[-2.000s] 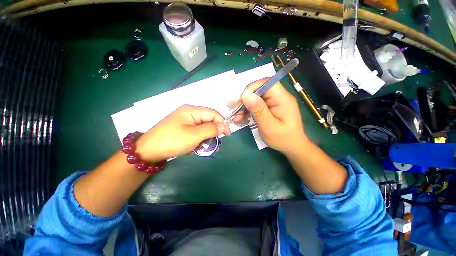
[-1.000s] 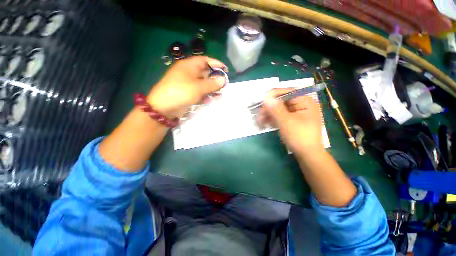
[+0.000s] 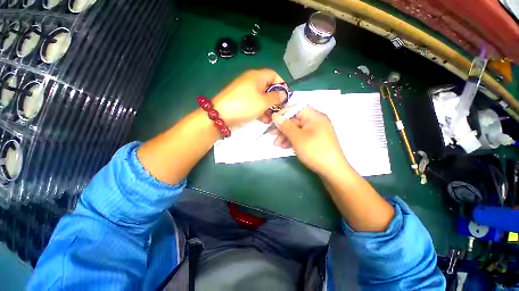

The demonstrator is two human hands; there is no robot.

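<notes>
My left hand (image 3: 244, 99) holds a small round housing (image 3: 278, 96), a dark and silver ring, upright between thumb and fingers above the white sheets. My right hand (image 3: 307, 133) is close against the housing's lower edge, its thumb and fingertips touching or nearly touching it. The slim tweezers (image 3: 266, 132) show only in part, pointing down-left from under the right fingers; the rest is hidden. White sheets (image 3: 361, 131) lie under both hands, the right one with rows of faint grey marks.
A stack of clear ridged trays (image 3: 108, 85) with round parts stands at left. A white bottle (image 3: 307, 51), two black discs (image 3: 226, 47) and small clear rings lie behind. A brass-coloured rod (image 3: 403, 133), wipes (image 3: 453, 116) in a dark holder and a blue tool (image 3: 495, 220) are at right.
The view has swung left. My left hand raised the housing from the sheets and turned it upright; my right hand moved in to it. The tweezers now point down-left, mostly covered.
</notes>
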